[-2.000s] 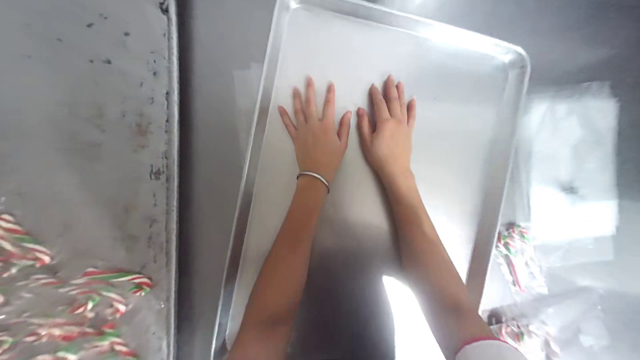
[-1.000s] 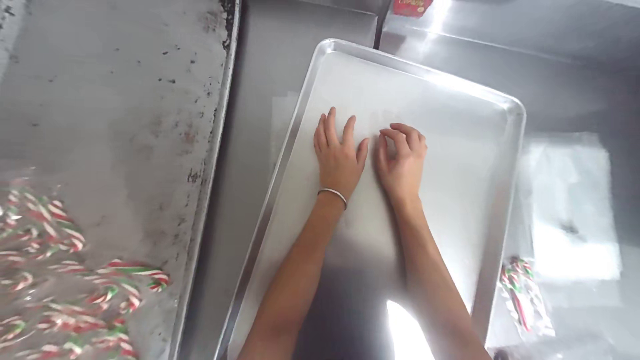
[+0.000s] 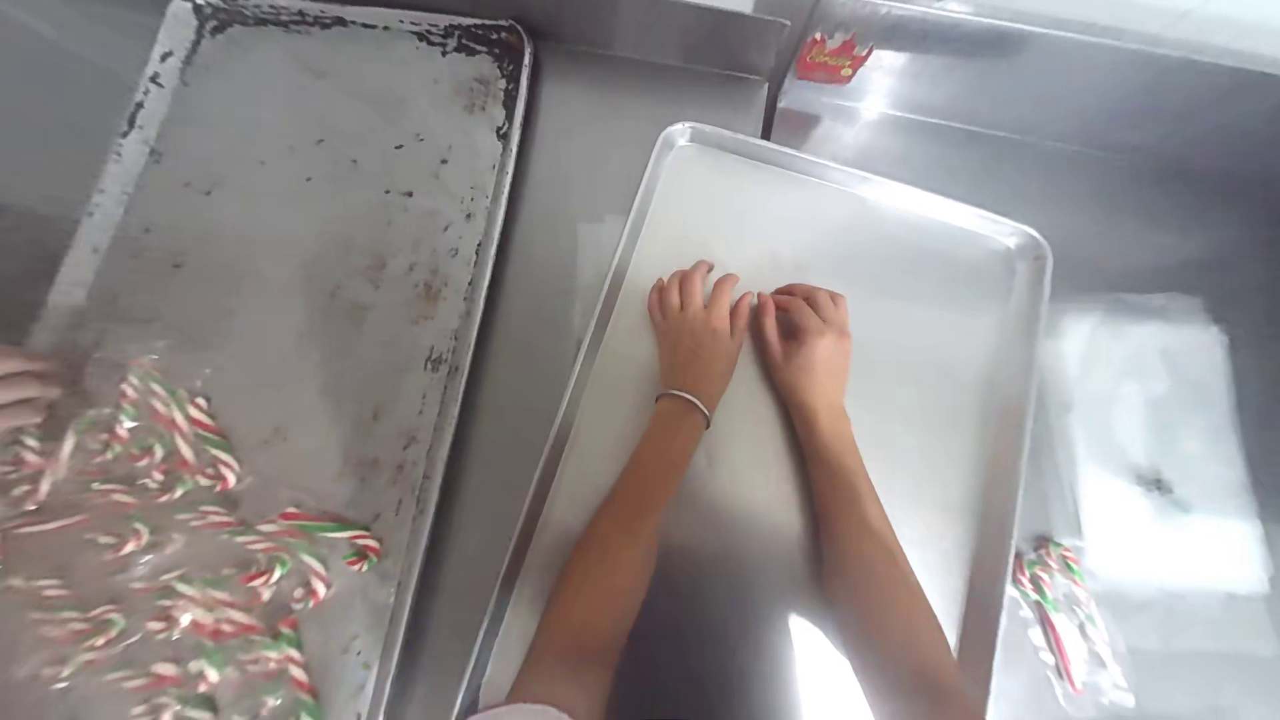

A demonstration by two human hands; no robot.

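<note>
My left hand (image 3: 699, 335), with a thin band on its wrist, rests over the middle of a shiny metal sheet pan (image 3: 790, 160), fingers bent and slightly spread. Close on its right is my right hand (image 3: 808, 345), fingers curled, thumb near my left thumb. Whether a small thing lies between the right fingertips I cannot tell. To the left, wrapped red, white and green candy canes (image 3: 190, 600) lie heaped on a worn sheet pan (image 3: 340, 240).
Another person's hand (image 3: 25, 388) reaches in at the left edge, by the candy canes. Right of my pan are a bag of candy canes (image 3: 1060, 620) and clear plastic bags (image 3: 1160, 450). A red printed piece (image 3: 833, 58) is at the back ledge.
Both hands lay flat with fingers spread on the pan; now the right fingers are curled and the left ones bent. Another person's hand has come into view at the left. The view has shifted.
</note>
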